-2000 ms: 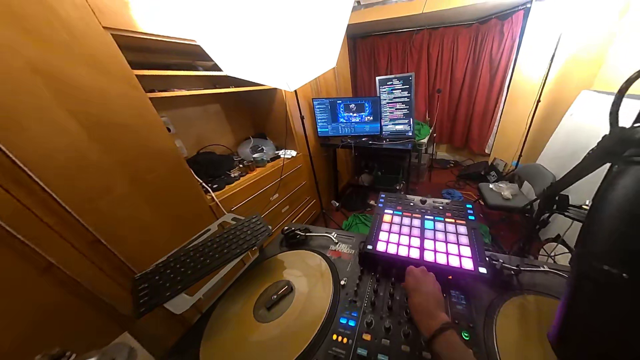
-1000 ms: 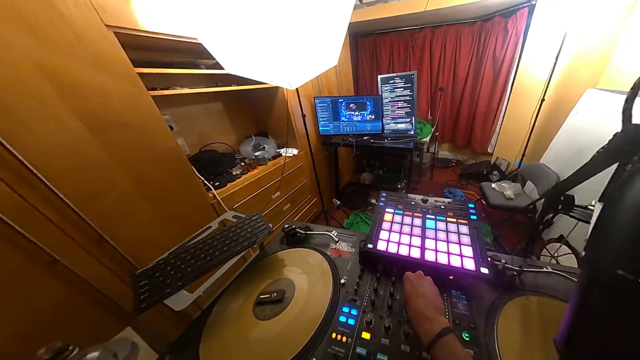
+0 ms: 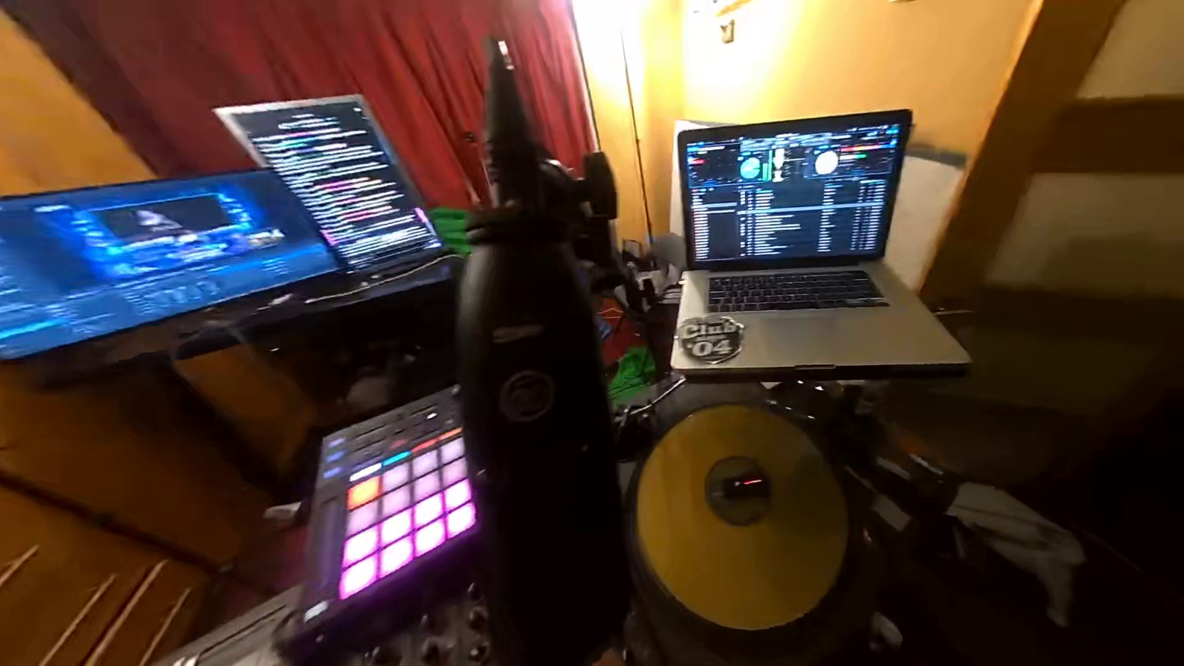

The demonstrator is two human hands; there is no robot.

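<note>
Neither my left hand nor my right hand can be made out. A small skin-toned patch at the bottom edge, beside the black microphone [image 3: 541,370], is too little to identify. The microphone stands upright in front of the DJ gear and hides part of it. To its left, a pad controller [image 3: 407,504] glows pink and white, with one orange pad. Knobs of a DJ mixer [image 3: 430,643] show below the controller. Right of the microphone lies a turntable with a yellow record [image 3: 684,536]. Behind the turntable, an open laptop [image 3: 823,342] displays DJ software with track lists.
Two lit monitors, one wide [image 3: 166,250] and one tilted upright [image 3: 338,180], stand at the left on a dark desk. A red curtain [image 3: 398,55] hangs behind them. A microphone arm [image 3: 592,199] reaches behind the microphone. Pale cloth [image 3: 1017,527] lies at the lower right.
The view has swung far to the right, bringing the laptop into sight. The hand that rested on the mixer in the earlier frames is no longer plainly seen.
</note>
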